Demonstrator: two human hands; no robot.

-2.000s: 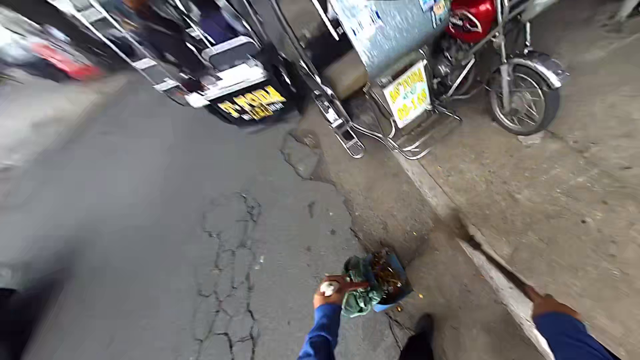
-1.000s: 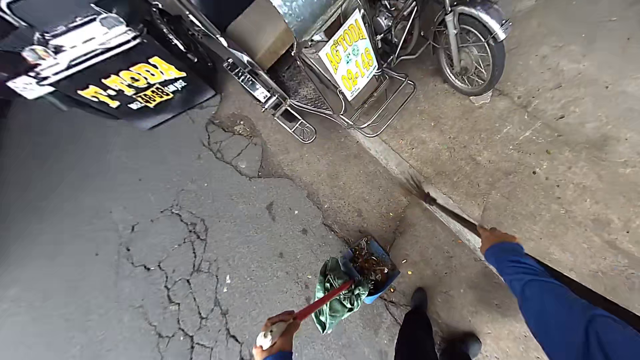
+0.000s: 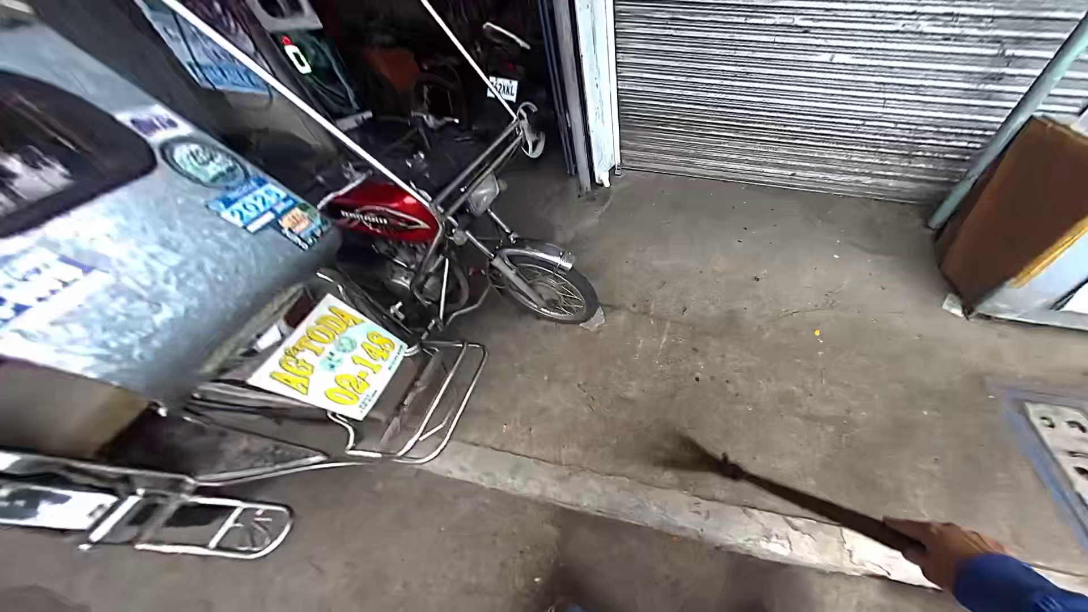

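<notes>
At the lower right, my right hand [image 3: 943,544] grips the dark handle of a stick broom [image 3: 816,503]. The broom slants up and to the left from my fist. Its blurred bristles are over the concrete pavement [image 3: 731,374], just above the pale curb edge [image 3: 595,500]. Blue cloth covers my right wrist. My left hand is out of view, and so are the dustpan and the green bag seen earlier.
A tricycle's silver sidecar [image 3: 170,280] and red motorcycle [image 3: 382,211] stand at the left, its metal bumper [image 3: 450,399] reaching the curb. A roller shutter [image 3: 816,93] is behind. A brown cabinet-like box [image 3: 1003,221] and a framed slab [image 3: 1062,433] lie right.
The view has swung up and to the right, so my left hand, the red-handled dustpan and my feet have gone out of frame. My right hand still holds the broom.
</notes>
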